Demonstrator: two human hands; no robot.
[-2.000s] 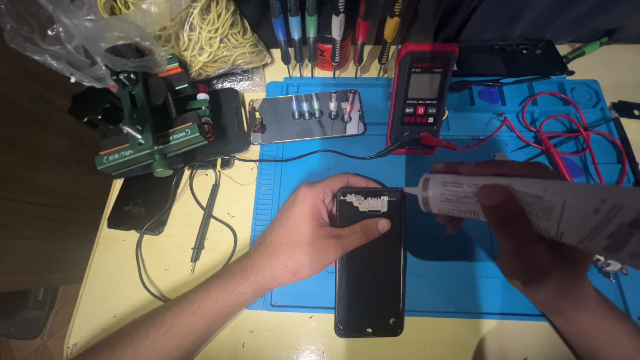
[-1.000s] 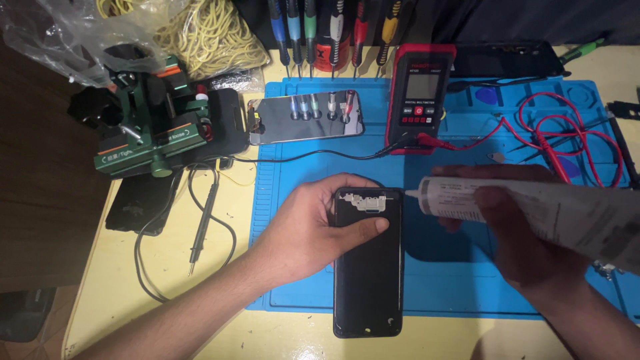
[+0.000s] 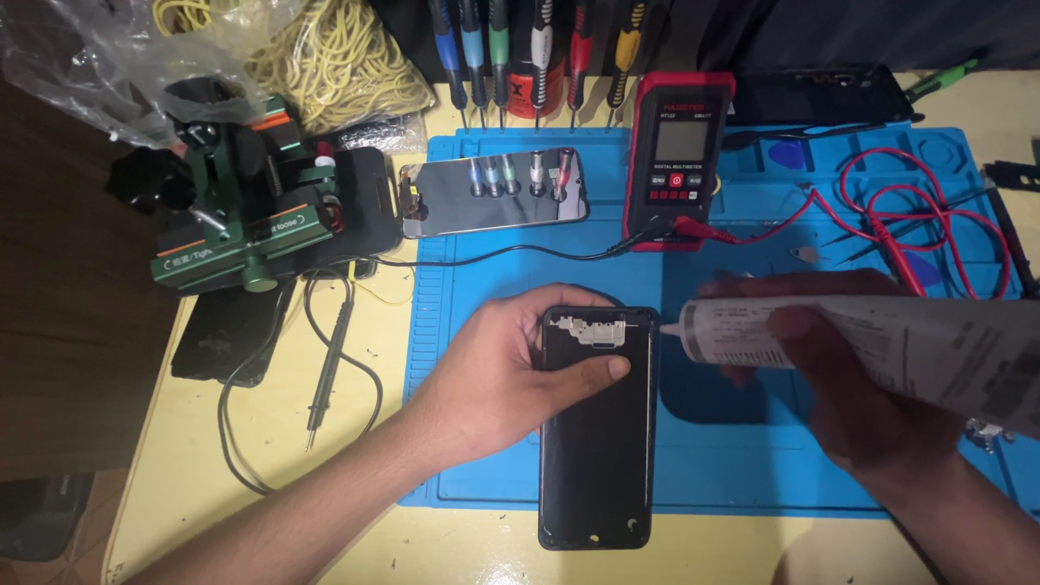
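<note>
My left hand (image 3: 504, 366) grips a black smartphone frame (image 3: 597, 439) by its upper left side, thumb lying across its face and fingers behind it. A pale metal plate (image 3: 597, 329) shows near the frame's top. My right hand (image 3: 845, 366) is closed around a white adhesive tube (image 3: 918, 349) held almost level. The tube's thin nozzle points left, right beside the frame's upper right edge; whether it touches is unclear. Beneath both hands lies a blue silicone repair mat (image 3: 487, 487).
Behind the hands lie a phone screen (image 3: 496, 195) and a red digital multimeter (image 3: 678, 162) with black and red leads (image 3: 898, 252). Precision screwdrivers (image 3: 540, 57) stand at the back. A green clamping fixture (image 3: 244, 236) and a bag of yellow bands (image 3: 341, 65) are at the left.
</note>
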